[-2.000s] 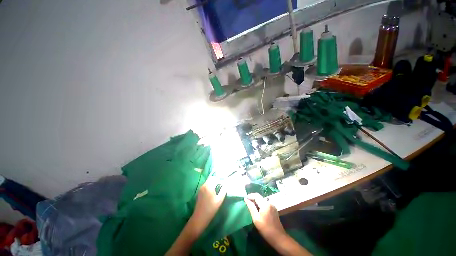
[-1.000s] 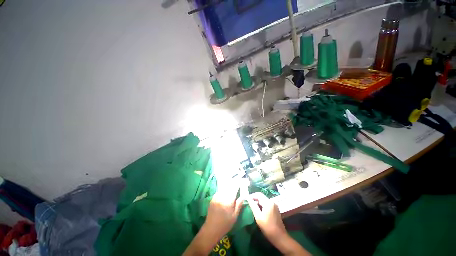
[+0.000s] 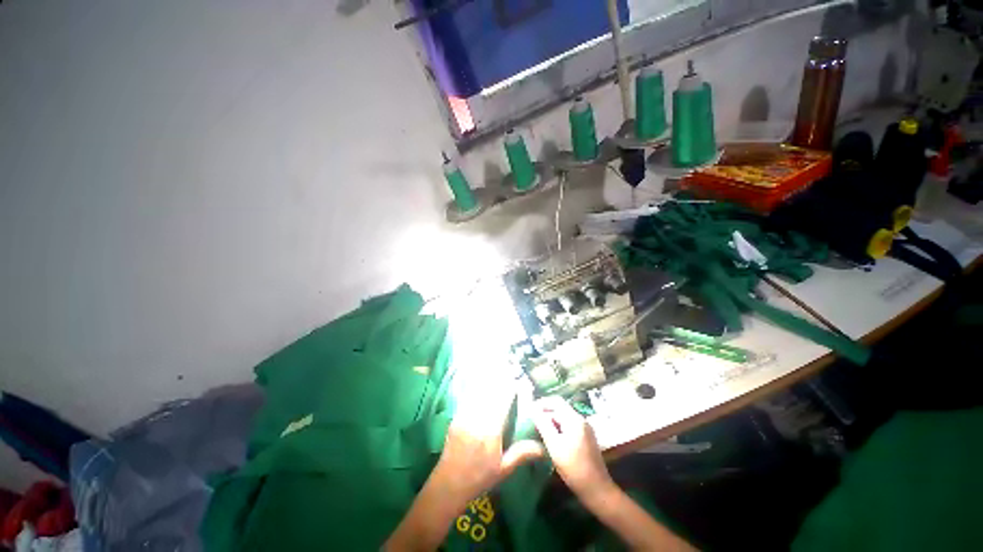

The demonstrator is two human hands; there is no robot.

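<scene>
A green garment piece (image 3: 431, 518) with yellow lettering hangs below my hands in front of the overlock machine (image 3: 587, 323). My left hand (image 3: 480, 437) lies on the cloth near the needle area, its fingers partly lost in the white glare of the machine lamp (image 3: 469, 313). My right hand (image 3: 571, 442) pinches the green fabric edge (image 3: 528, 418) close to the machine's front, just right of my left hand. The needle and presser foot are hidden by the glare. A green garment pile (image 3: 334, 377) lies left of the machine.
Green thread cones (image 3: 693, 124) stand behind the machine. Green fabric strips (image 3: 701, 253), a brown rod (image 3: 803, 302) and a bright green tool (image 3: 701, 345) lie right. An orange-red box (image 3: 760, 173), bottle (image 3: 821, 95) and dark cones (image 3: 900, 162) stand farther back. A plastic bag (image 3: 151, 464) is left.
My left hand has moved from the cloth's left side towards the machine, nearer my right hand, with its thumb now spread right. The fabric edge between the hands is shorter. The view has shifted slightly.
</scene>
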